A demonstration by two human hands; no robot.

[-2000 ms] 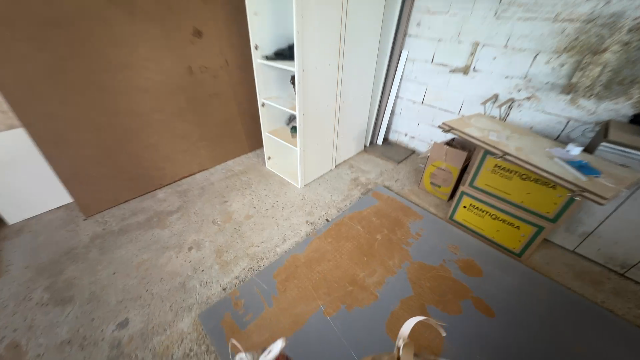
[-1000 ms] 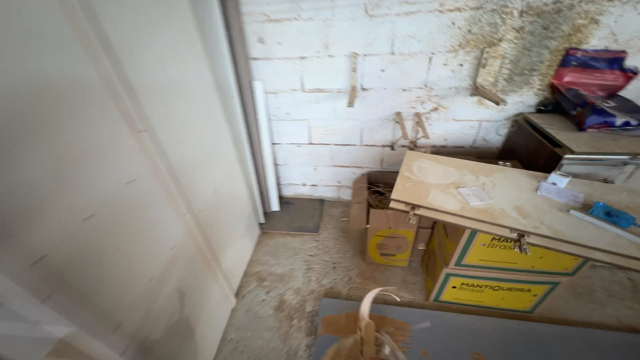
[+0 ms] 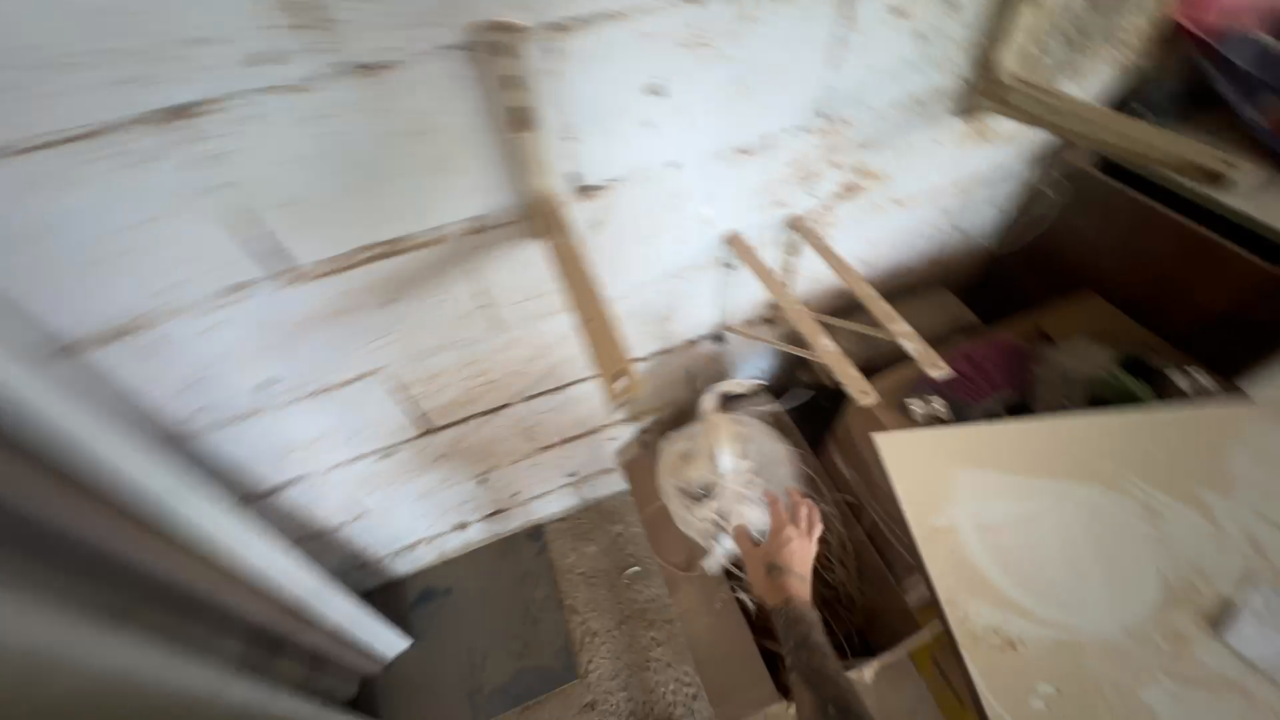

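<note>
My right hand [image 3: 782,545] reaches over an uncovered cardboard box [image 3: 700,610], its fingers spread against the lower right side of a round, whitish bundle [image 3: 725,470]. Whether the fingers press on it or have come off it is hard to tell. The bundle has a pale curved strip on top and loose white strands; blur hides what it is made of. It lies at the box's far end, against the wall side. Thin brown strands [image 3: 840,560] fill the box beside my wrist. My left hand is out of view.
A pale board [image 3: 1080,560] juts out right of the box. Wooden brackets [image 3: 815,320] stick out from the white block wall [image 3: 400,250] above it. At the left stand a white upright panel edge [image 3: 250,500] and a dark flat sheet [image 3: 480,620] on the floor.
The view has swung right and closer to the wall and box. The pale curved strip, at the bottom edge before, is now over the box with the bundle, and my right hand has come into view.
</note>
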